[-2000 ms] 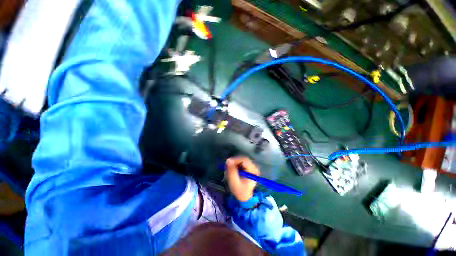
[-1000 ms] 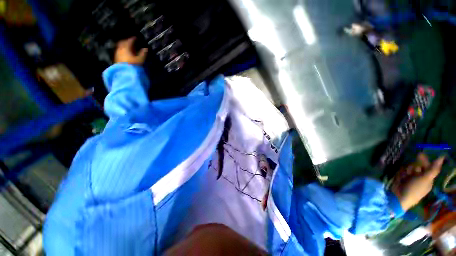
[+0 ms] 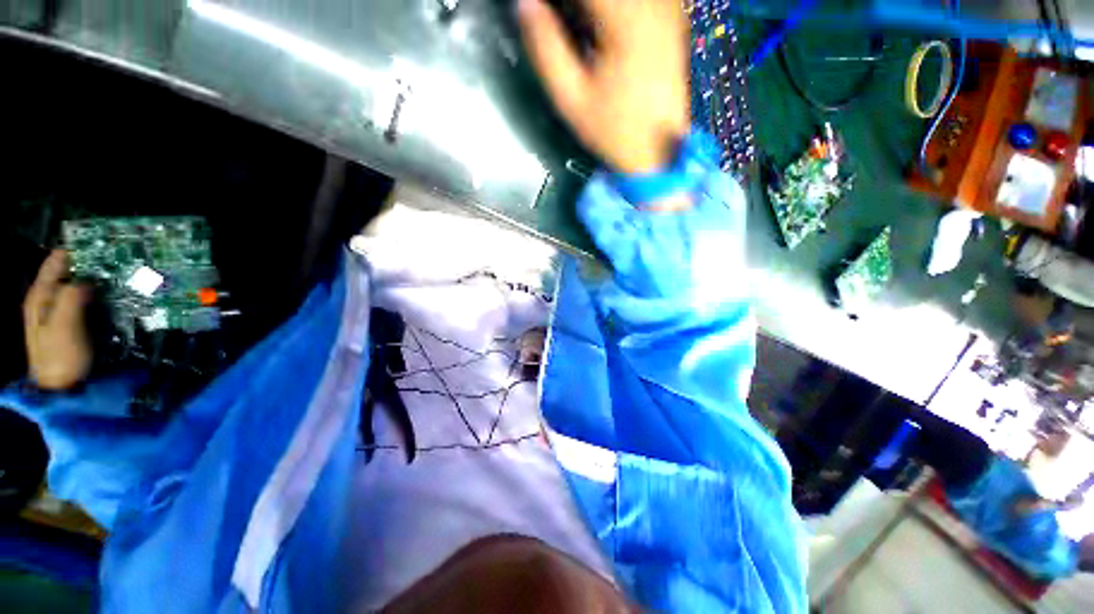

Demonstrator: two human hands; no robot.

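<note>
My left hand (image 3: 58, 321) is at the far left, its fingers on the left edge of a green circuit board (image 3: 180, 258) with a white square and an orange part. It holds the board over a dark area beside the bench. My right hand (image 3: 624, 90) is over the bench at the top middle, fingers spread, blurred and partly cut off by the top edge. A blue band is on its wrist. I see nothing held in it. A black remote control (image 3: 722, 90) lies just right of it, its top end cut off.
Two green boards, one larger (image 3: 806, 192) and one smaller (image 3: 869, 274), lie on the green mat. An orange-red box (image 3: 984, 144) and a tape roll (image 3: 927, 79) are at the upper right. Another person's blue sleeve (image 3: 1002, 510) shows at the lower right.
My left hand, earlier empty-looking over dark racks, now holds a circuit board. My right hand has moved from right of the remote to its left. The view has turned, showing more bench at right.
</note>
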